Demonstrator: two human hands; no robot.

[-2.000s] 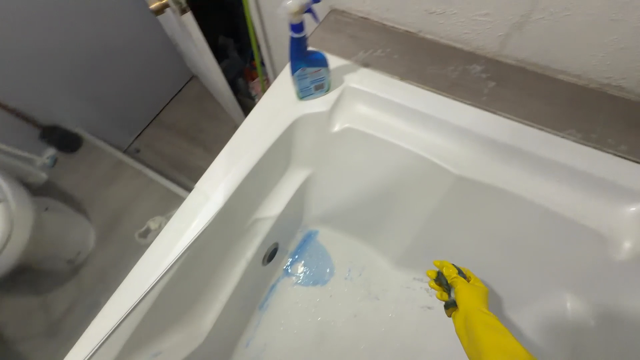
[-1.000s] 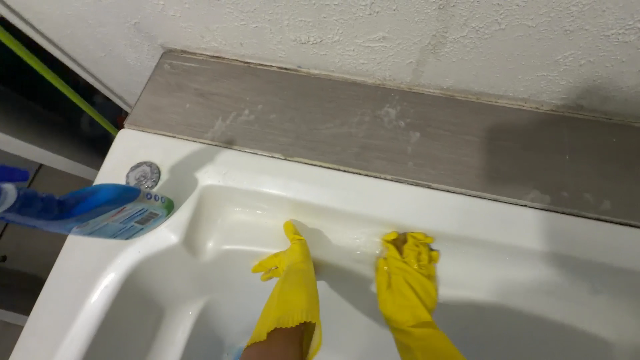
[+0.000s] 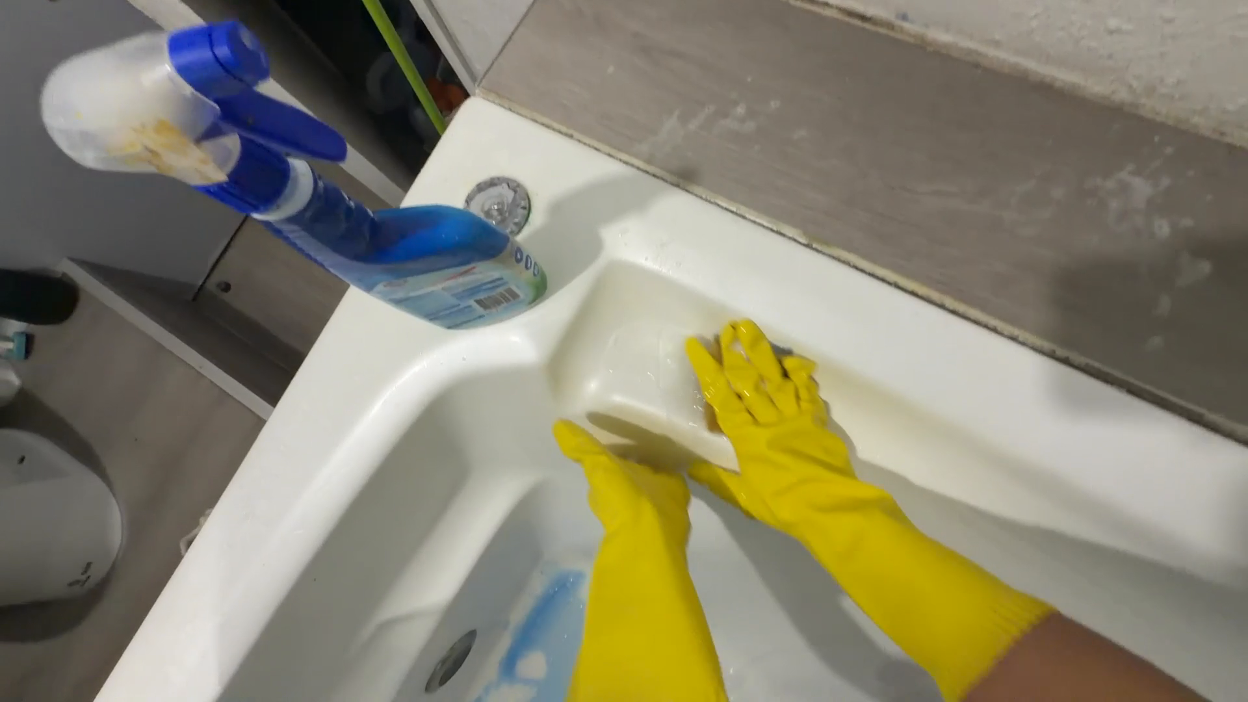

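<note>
Both my hands wear yellow rubber gloves inside a white bathtub (image 3: 448, 390). My right hand (image 3: 765, 390) lies over a scouring sponge (image 3: 715, 409), pressing it on the moulded ledge near the tub's back corner; only the sponge's edges show past the fingers. Lower and to the left, my left hand (image 3: 629, 478) is over the ledge's inner edge, thumb out, its other fingers mostly hidden. A blue spray bottle (image 3: 429, 263) with a clear and blue trigger head stands on the rim at the corner, left of both hands. Blue liquid (image 3: 551, 624) lies on the tub floor.
A round metal fitting (image 3: 498, 205) is set in the rim behind the bottle. The drain (image 3: 451, 661) is at lower left. A grey wood-look ledge (image 3: 829, 175) with whitish marks runs along the wall. A white rounded fixture (image 3: 54, 522) stands on the floor at far left.
My right hand has moved along the tub's back ledge toward the corner by the bottle. My left hand, out of view two seconds ago, is now beside it. The view has shifted.
</note>
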